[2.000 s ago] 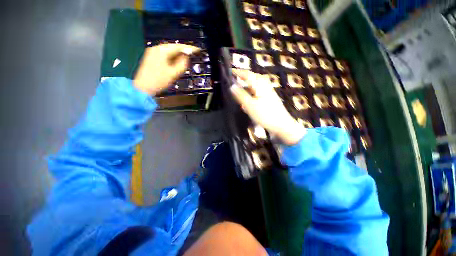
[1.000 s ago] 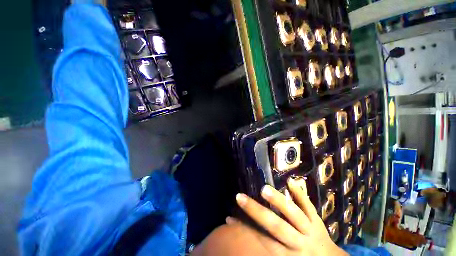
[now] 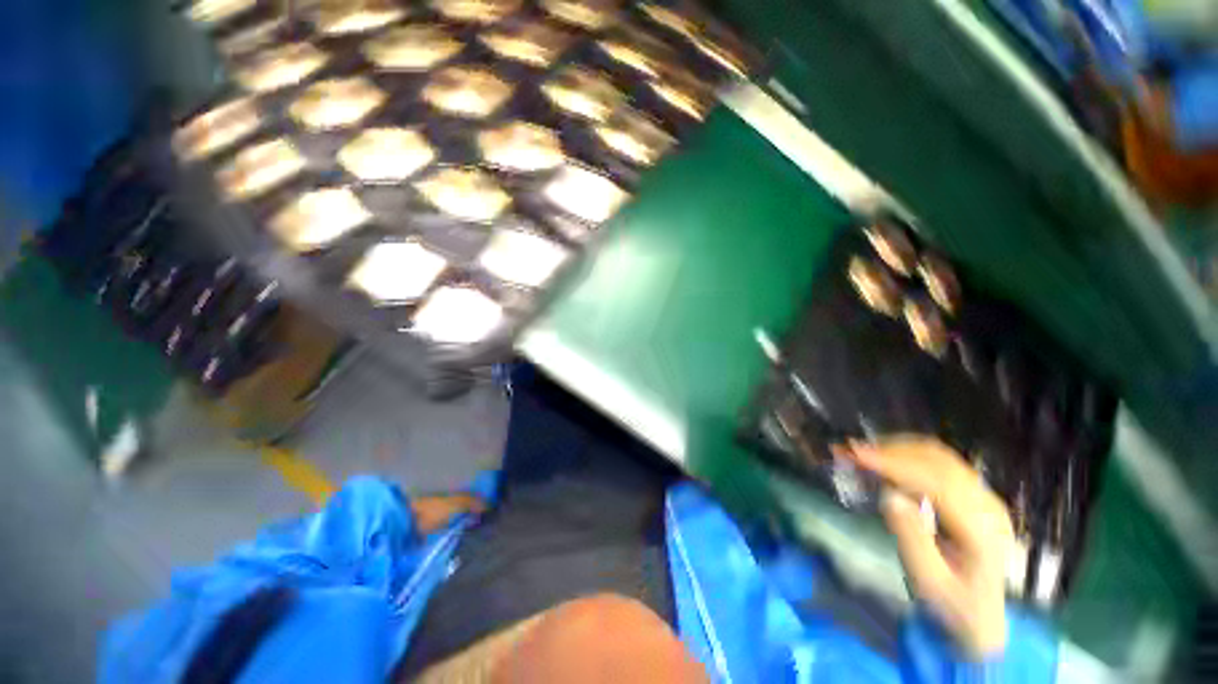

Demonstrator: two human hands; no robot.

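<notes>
The view is blurred. My right hand point(image 3: 951, 528) is over the near edge of a black tray point(image 3: 801, 348) at the right, its fingers bent. A small pale shape lies by its fingertips; I cannot tell if it is held. Several gold watch units point(image 3: 875, 285) sit at this tray's far end, and the rest shows dark pockets with streaky reflections. My left hand point(image 3: 450, 510) is low at left centre, mostly hidden by the blue sleeve; its fingers cannot be made out. A tray full of bright gold units point(image 3: 385, 154) lies at the upper left.
Green mat point(image 3: 708, 241) lies between the two trays, with a pale strip point(image 3: 601, 398) along its near edge. Another dark tray point(image 3: 167, 287) with shiny pockets stands at the far left on a green surface. Grey floor with a yellow line point(image 3: 297, 470) shows below it.
The view has swung, so the full tray now shows at the upper left. My left arm has drawn back low near my body. My right hand is off the gold units and over another black tray.
</notes>
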